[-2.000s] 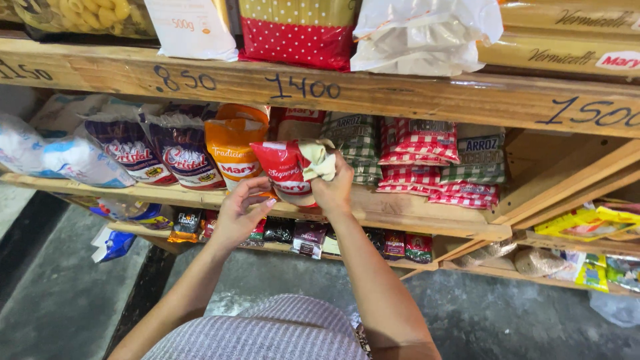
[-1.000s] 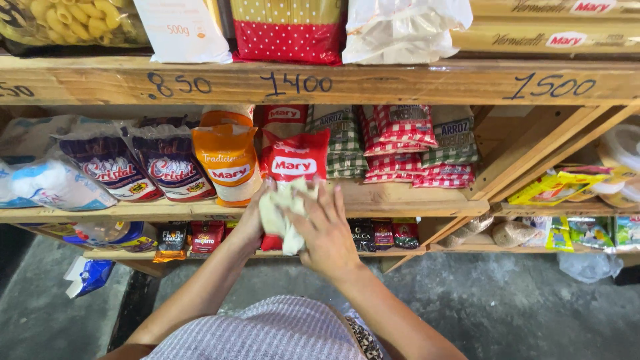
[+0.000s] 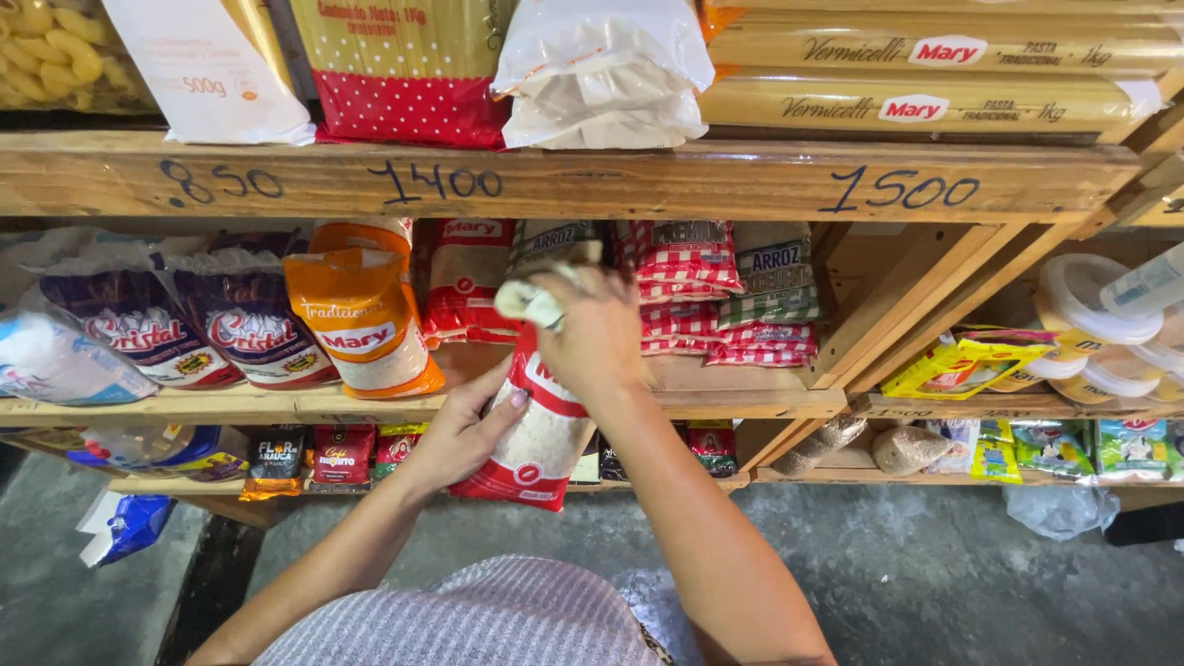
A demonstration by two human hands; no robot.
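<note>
My left hand (image 3: 476,430) grips a red bag of Mary rice (image 3: 536,439) by its side, thumb on the front; the bag is tilted before the middle shelf. A pale cloth (image 3: 532,303) is in my right hand (image 3: 592,333), which is blurred and lies over the top end of the bag. Behind my hands a similar red bag (image 3: 467,277) stands on the shelf, with an orange Mary bag (image 3: 356,324) to its left. Red-checked rice bags (image 3: 684,264) and a green-checked rice bag (image 3: 772,277) are stacked to the right.
A wooden shelf board (image 3: 592,180) with handwritten numbers runs above my hands, carrying pasta packs (image 3: 925,97). Cristal bags (image 3: 250,324) stand at left. Coffee packs (image 3: 342,458) line the lower shelf. At right are lidded plastic tubs (image 3: 1087,296) and a wooden upright (image 3: 911,305).
The red bag has turned from upright, facing me, to a tilt with its lower front showing. My right hand and the cloth have moved up to its top end.
</note>
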